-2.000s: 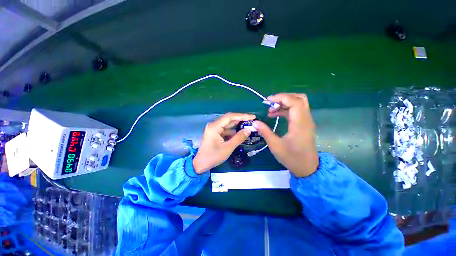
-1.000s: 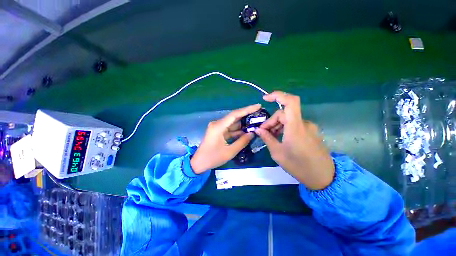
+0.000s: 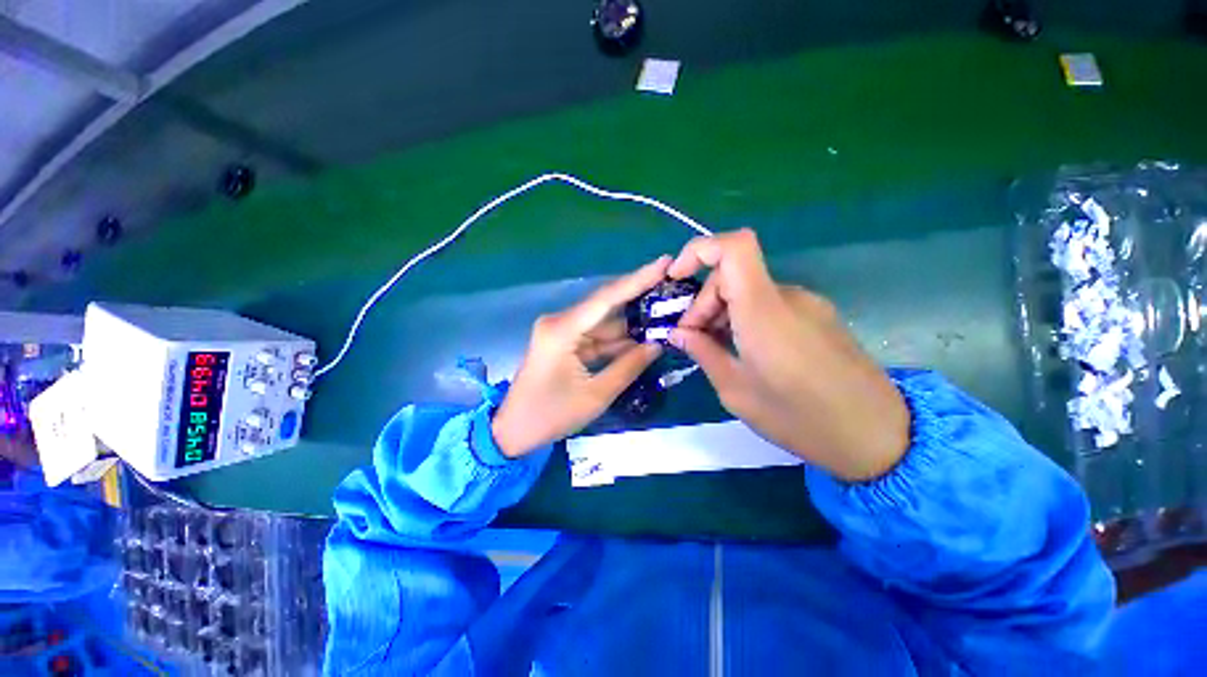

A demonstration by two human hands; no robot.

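Observation:
My left hand [image 3: 563, 364] holds a round black electronic module [image 3: 658, 310] by its left side, between thumb and fingers. Two small white pieces show on its face. My right hand [image 3: 768, 337] has its thumb and fingertips on the module's right edge. The white power lead [image 3: 553, 177] runs from the supply to my right hand, where its end is hidden. A second dark disc [image 3: 641, 398] with a pale plug [image 3: 676, 376] lies on the bench just below the module. The long white strip [image 3: 682, 452] lies in front of me, its right end partly behind my right arm.
The bench power supply [image 3: 199, 390] with red and green digits stands at left. A clear tray with white pieces [image 3: 1097, 318] is at right. A blister tray [image 3: 199, 569] is lower left. Black modules [image 3: 617, 24] and pale square batteries [image 3: 658, 76] lie along the far side.
My right fingers have moved from the lead and the module's lower edge onto its face and right edge. A second white piece now shows on the module. The view has shifted slightly.

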